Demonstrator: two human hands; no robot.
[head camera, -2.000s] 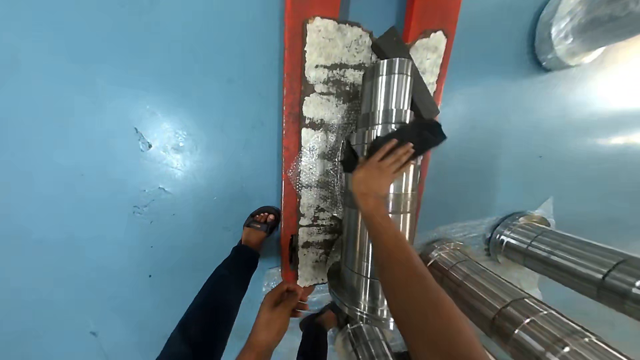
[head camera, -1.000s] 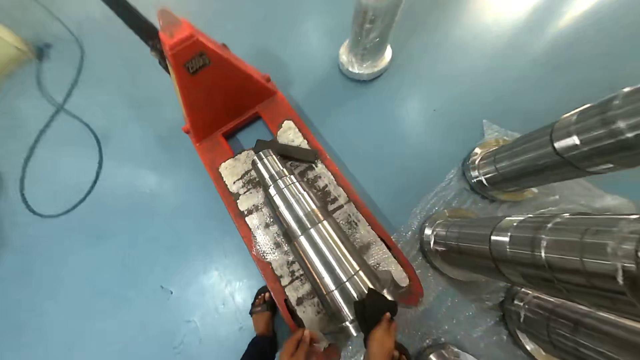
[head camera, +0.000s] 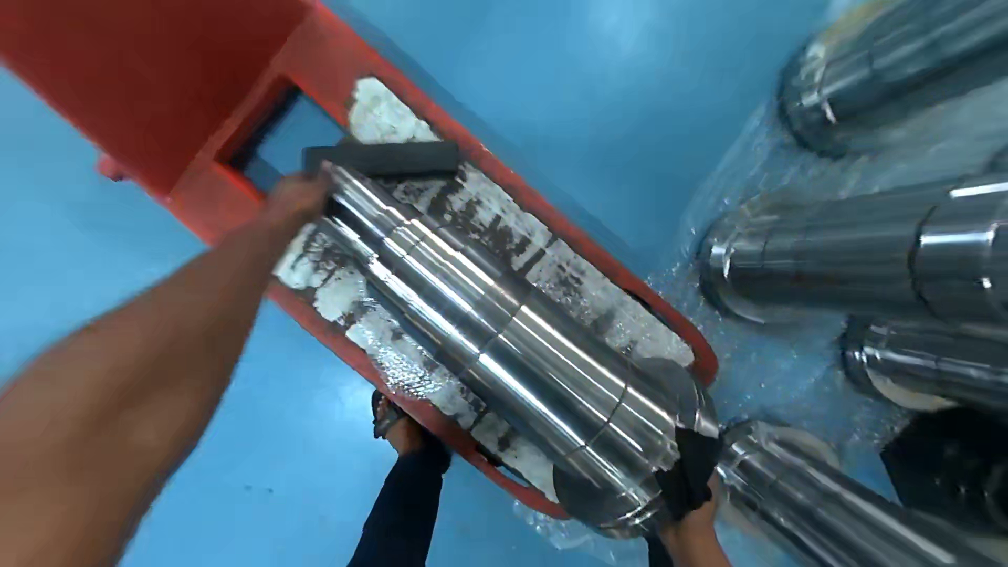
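A stepped, polished steel shaft (head camera: 504, 331) lies lengthwise on the forks of a red pallet truck (head camera: 465, 142). Over worn whitish padding (head camera: 520, 228) it rests, its narrow end beside a dark block (head camera: 402, 159). My left hand (head camera: 299, 197) is at that narrow end; blur and the wrist hide its fingers, so its grip is unclear. At the wide flanged end, my right hand (head camera: 697, 524) holds a black cloth (head camera: 689, 472) against the metal.
Upright steel shafts (head camera: 850, 252) stand on clear plastic film (head camera: 732, 189) at the right, one (head camera: 819, 488) close to the flanged end. A black object (head camera: 953, 465) is at the lower right. My foot (head camera: 390, 417) is beside the truck's near edge.
My left hand has moved from the fork tips, near the wide end, to the shaft's narrow end. My right hand stays at the wide end with the cloth. The view is closer.
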